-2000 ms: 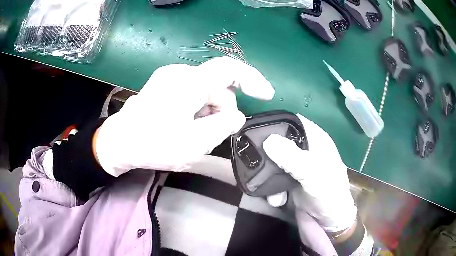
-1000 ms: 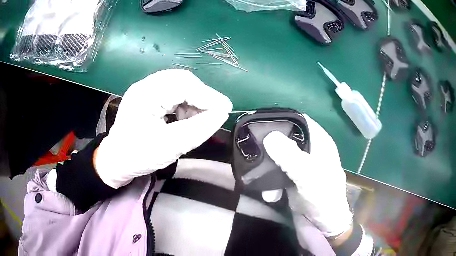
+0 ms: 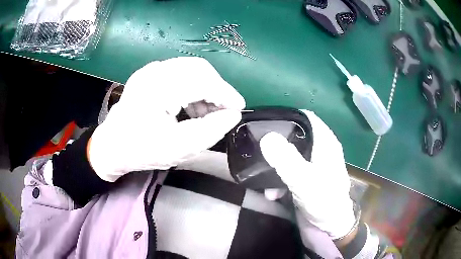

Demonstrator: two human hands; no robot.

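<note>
My right hand, in a white glove, holds a palm-sized black device unit with a grey face over my lap near the bench edge, thumb on its face. My left hand, also in a white glove, pinches a thin metal pin between thumb and finger. The pin's tip points right, at the unit's upper left edge; whether it touches or enters cannot be told. A loose pile of metal pins lies on the green bench beyond my left hand.
A translucent white needle-tip bottle lies on the bench at right. Several device units lie at the back right and farther right, beyond a pale line. A clear plastic package with white contents lies at the back left.
My left hand first drew back left from the unit, showing more of the pin, and now is closer again with less pin showing. The unit has shifted slightly and its face looks darker.
</note>
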